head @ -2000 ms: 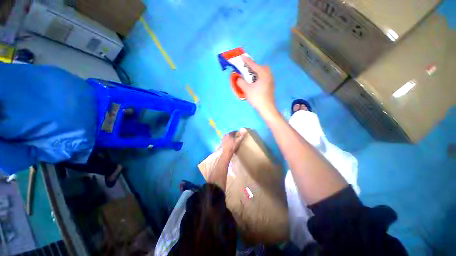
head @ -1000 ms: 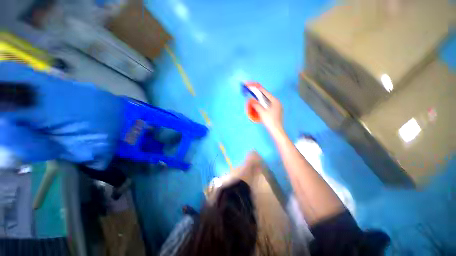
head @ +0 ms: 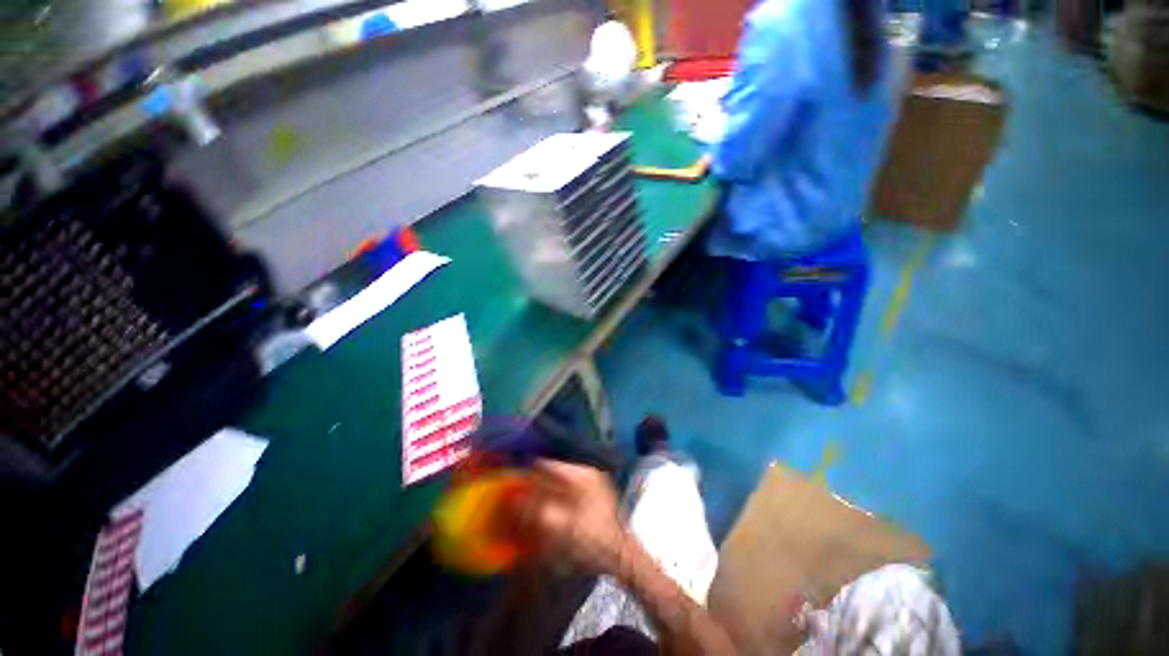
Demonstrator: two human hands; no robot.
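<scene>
My right hand [head: 577, 513] is blurred and closed on the tape dispenser [head: 494, 513], at the near edge of the green bench. The dispenser's roll shows as a yellow and orange blur. The brown carton [head: 795, 551] stands between my knees, partly hidden by the white-clothed right knee. A label sheet [head: 440, 397] with red-printed rectangles and blank white parts lies on the bench just beyond the dispenser. I cannot make out my left hand.
A tall grey-white stack [head: 571, 224] stands on the bench [head: 333, 449]. White papers [head: 199, 493], another red-and-white sheet [head: 109, 583] and dark perforated equipment [head: 90, 308] lie left. A person in blue [head: 808, 128] is at a blue stool [head: 795, 314].
The view has swung left from the floor and stacked cartons to the bench. My right hand has brought the dispenser from over the floor to the bench edge. My left hand has left the carton's visible part.
</scene>
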